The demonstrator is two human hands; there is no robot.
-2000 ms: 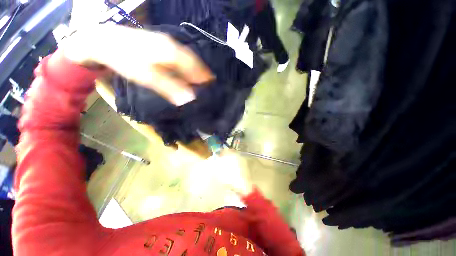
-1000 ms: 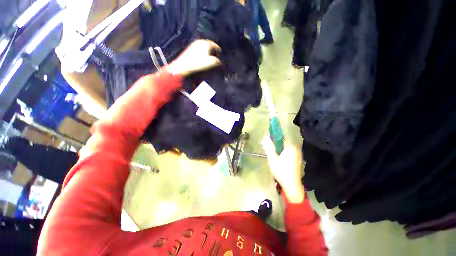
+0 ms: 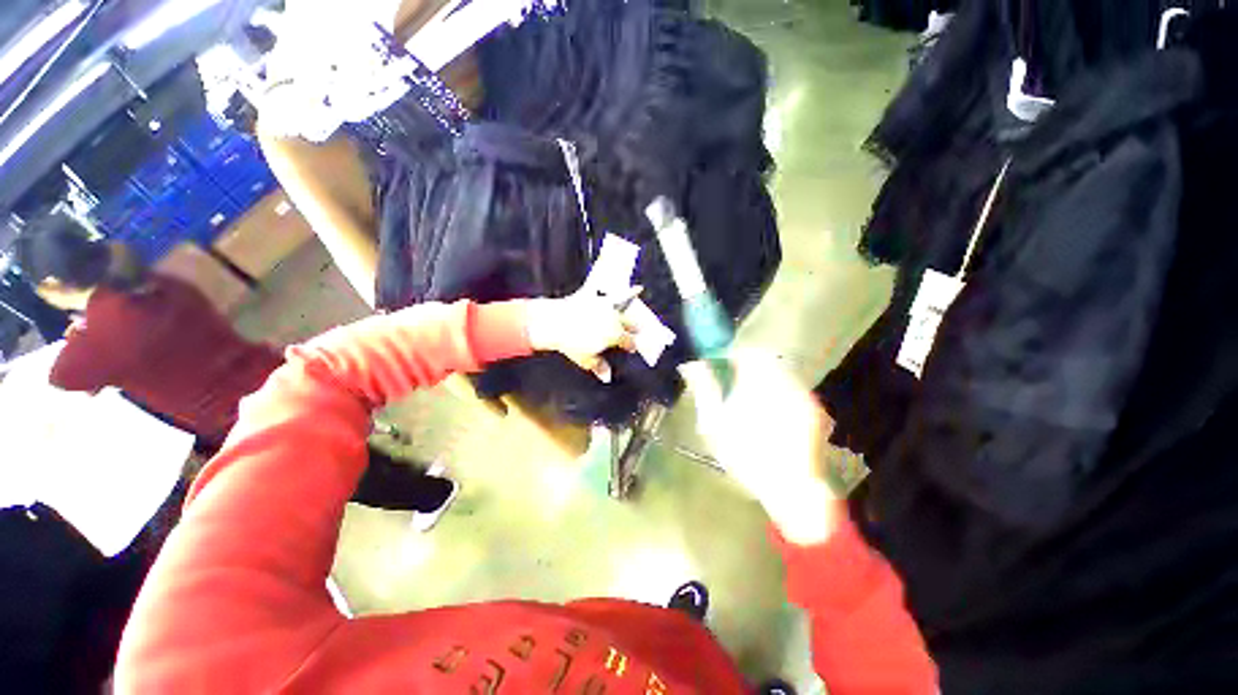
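A black gathered skirt point(image 3: 475, 204) hangs in the left row. White hang tags point(image 3: 649, 334) hang from it on a pale string. My left hand point(image 3: 587, 331) is at the tags, its fingers on or just beside them and on the lower part of the black cloth; blur hides the exact grip. My right hand point(image 3: 760, 421) is closed round a green air tool point(image 3: 705, 323). The tool's pale, blurred front end points up and left towards the left row, to the right of the tags.
Black garments point(image 3: 1059, 312) hang close on the right, one with a white tag point(image 3: 929, 323). A person in a dark red top point(image 3: 170, 346) is at the left. Blue bins point(image 3: 183, 190) and a cardboard box point(image 3: 258, 234) stand behind. A metal rack leg point(image 3: 629, 459) stands below the left row.
My left hand has moved down from the upper cloth to the tags. My right hand has raised the green tool towards the left row. The view has shifted, and another person now shows at left.
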